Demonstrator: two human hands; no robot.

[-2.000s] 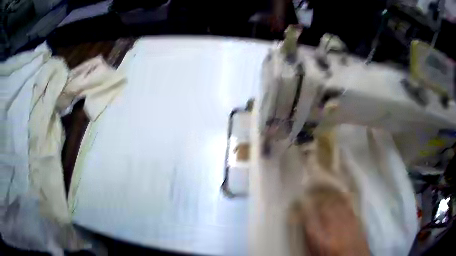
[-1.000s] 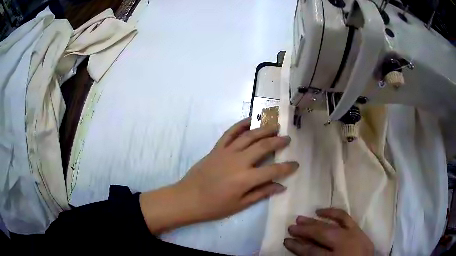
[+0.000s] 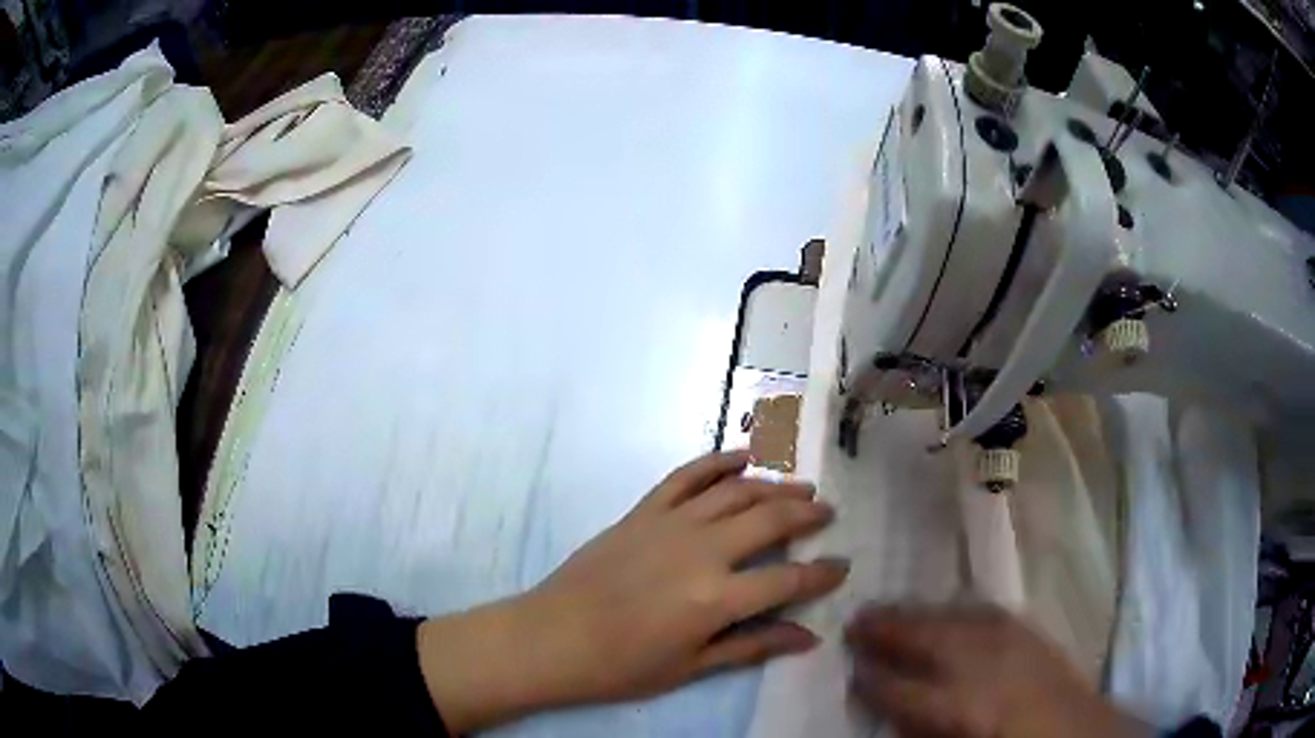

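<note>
The cream garment piece [image 3: 906, 505] lies under the left end of the sewing machine head [image 3: 923, 216], its long edge running toward me. The presser foot [image 3: 851, 425] is at that edge. My left hand [image 3: 692, 577] lies flat, fingers slightly spread, with fingertips on the cloth's left edge just in front of the foot. My right hand [image 3: 981, 670] is blurred and rests on the cloth near the bottom of the picture, fingers bent; whether it pinches the cloth cannot be told.
White and cream pieces [image 3: 137, 375] hang in a heap over the left side of the white table [image 3: 505, 289]. The slide plate [image 3: 776, 433] with a brown patch is left of the cloth edge. White cloth [image 3: 1175, 548] lies at the right, below the machine arm.
Over the last second the view has tilted up, so the machine sits lower. My left hand stays at the cloth edge. My right hand has shifted slightly and is now blurred.
</note>
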